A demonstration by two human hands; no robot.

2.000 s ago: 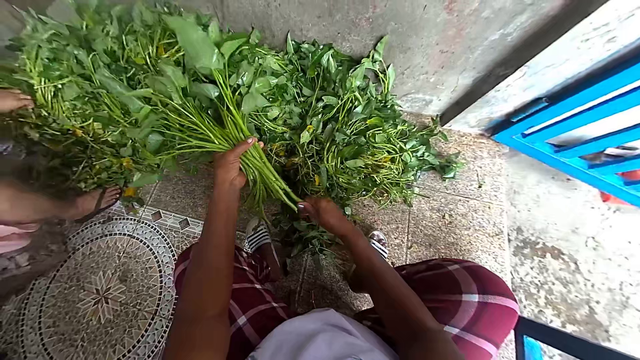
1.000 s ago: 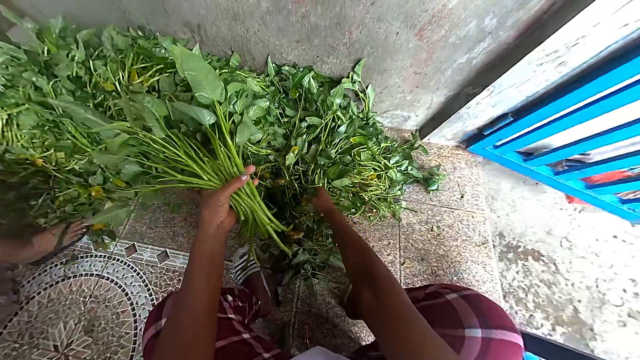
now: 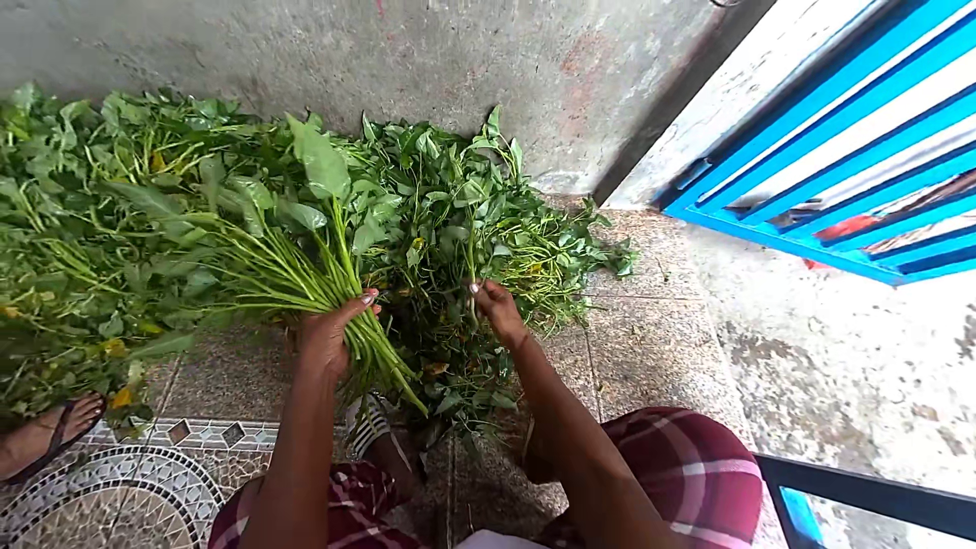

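My left hand (image 3: 335, 328) is closed around a bunch of long green stems with leaves (image 3: 305, 274), the cut ends pointing down and right, the leaves up and left. To its right, my right hand (image 3: 499, 305) pinches a single leafy stem (image 3: 471, 255) between thumb and fingers, over the heap. The heap of leafy greens (image 3: 427, 175), with some yellow leaves in it, lies behind and beneath both hands and stretches off to the left edge.
A bare concrete wall (image 3: 457, 61) stands behind the heap. At the right is a blue metal gate (image 3: 808, 221). Another person's sandalled foot (image 3: 69, 427) rests at the lower left, beside a round mosaic pattern (image 3: 114, 496) in the tiled floor (image 3: 648, 358).
My right hand has moved from the stem ends of the bunch to the heap, and now has a single stem in its fingers. The left hand keeps its hold on the bunch.
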